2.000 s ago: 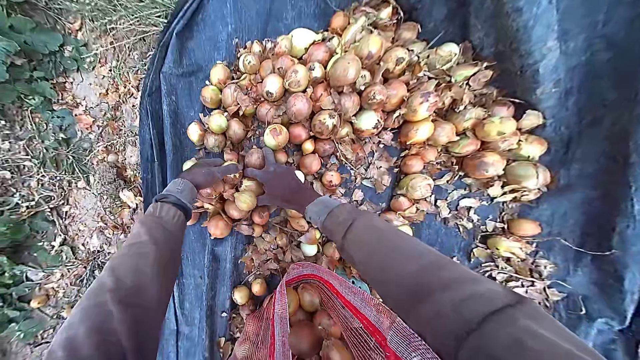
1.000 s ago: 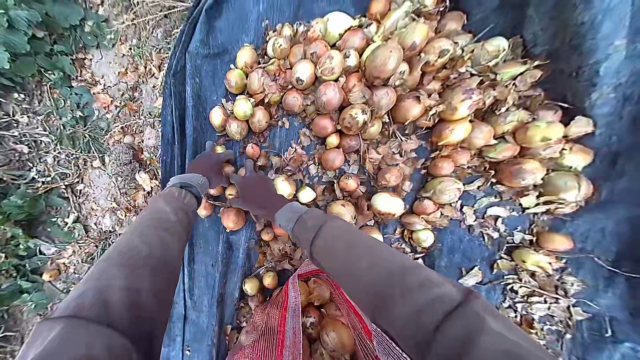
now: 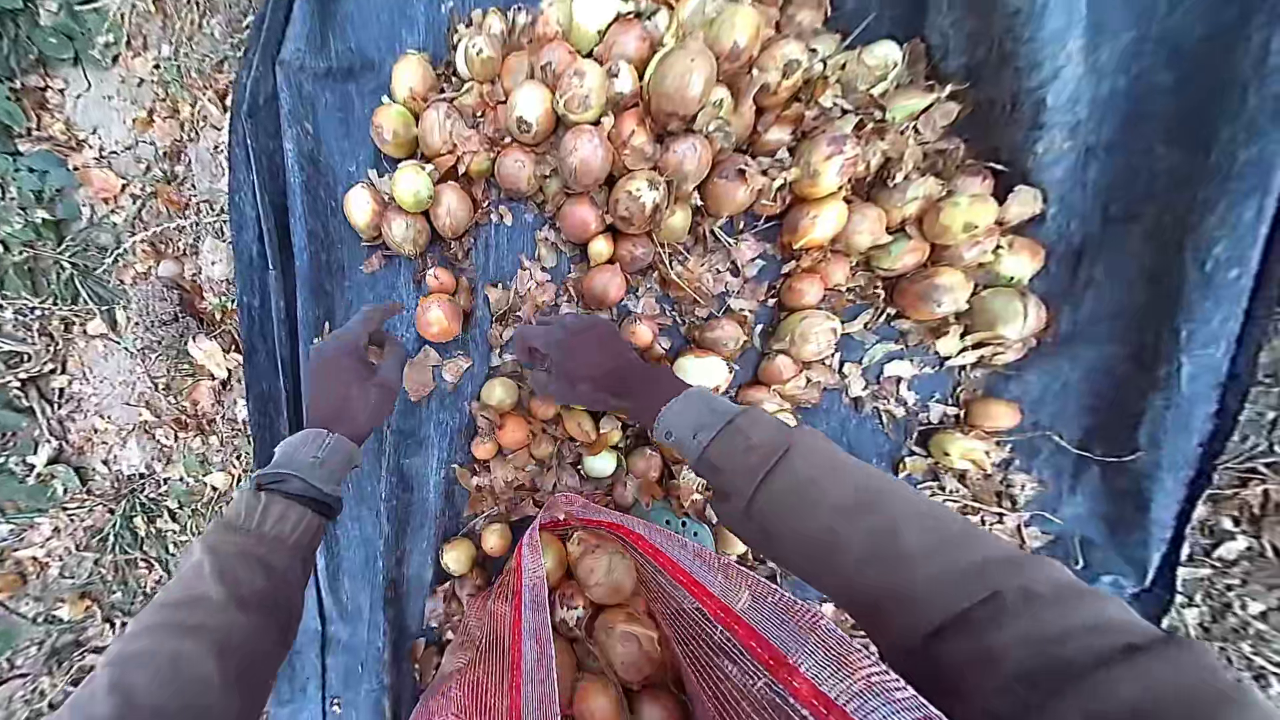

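Observation:
Loose brown onions (image 3: 685,85) lie heaped across the upper middle of a dark blue tarp (image 3: 1120,250). My left hand (image 3: 352,375) hovers over the tarp's left part, fingers bent and apart, near a small reddish onion (image 3: 438,318). My right hand (image 3: 590,362) is over the middle, just above a cluster of small onions (image 3: 514,431); its fingers curl and their undersides are hidden, so whether it holds something cannot be told. Below it, at the bottom, a red mesh sack (image 3: 750,640) gapes with several onions (image 3: 627,645) inside.
Dry onion skins (image 3: 700,270) are scattered among the onions. A green object with holes (image 3: 675,524) shows partly behind the sack's rim. Left of the tarp is bare soil with dry leaves (image 3: 208,355) and green plants (image 3: 40,190). More dry ground shows at the right edge.
My hands, close together over small onions before, are now apart, the left nearer the tarp's left edge. Fewer onions lie at the lower left of the heap than two seconds ago.

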